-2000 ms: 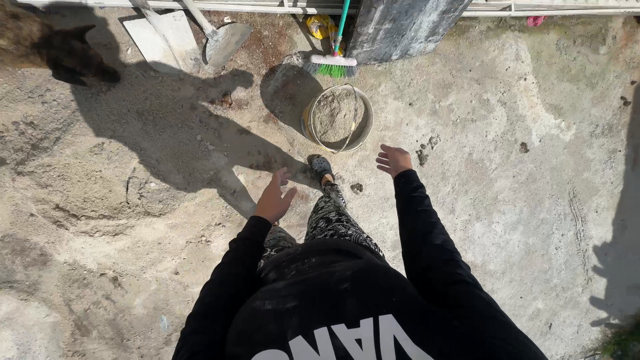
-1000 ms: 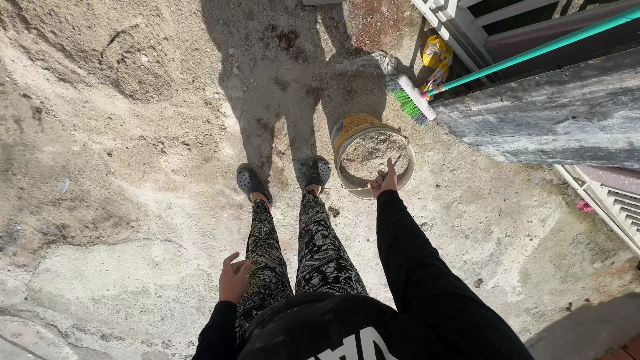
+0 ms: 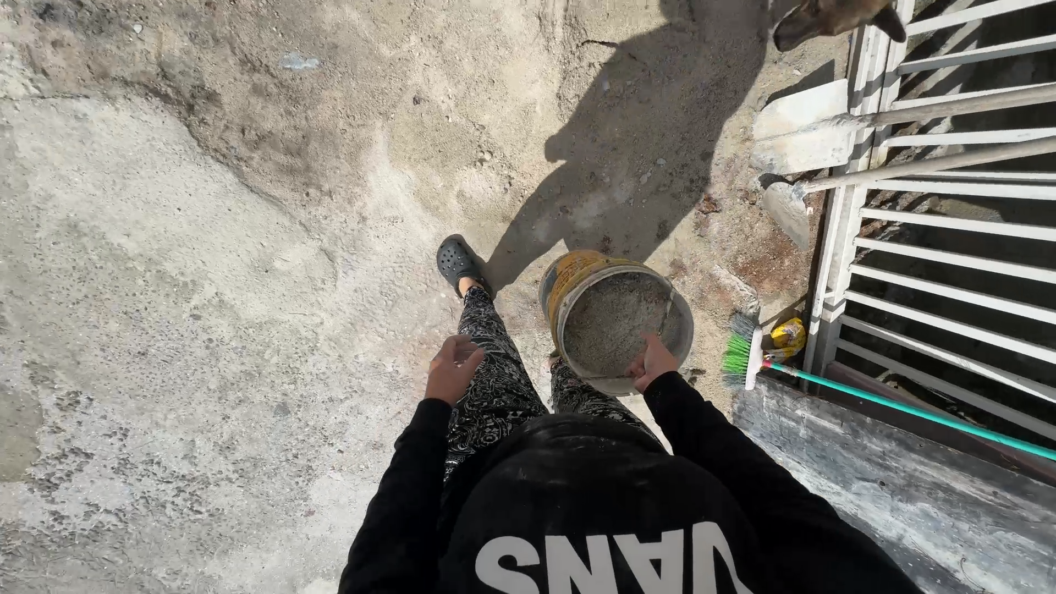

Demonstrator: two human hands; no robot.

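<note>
A yellowish bucket [image 3: 569, 285], filled with grey sandy material [image 3: 615, 318], is in front of my right leg. My right hand [image 3: 652, 363] is over the bucket's near right rim, closed around its thin wire handle [image 3: 667, 313]. My left hand [image 3: 454, 367] is beside my left thigh, holding nothing, its fingers loosely curled. Only the left grey clog [image 3: 458, 262] shows; the bucket hides most of my right foot.
A push broom [image 3: 747, 351] with green bristles and a yellow wrapper [image 3: 788, 337] lie to the right, by a grey slab [image 3: 891, 470]. A shovel [image 3: 800, 128] and a hoe [image 3: 788, 213] lean at a white metal fence [image 3: 833, 247]. A dog's head [image 3: 813, 21] shows at the top.
My right hand, apart from the bucket two seconds ago, now grips its handle. My feet have stepped, and the view has turned strongly, with the fence now at the right.
</note>
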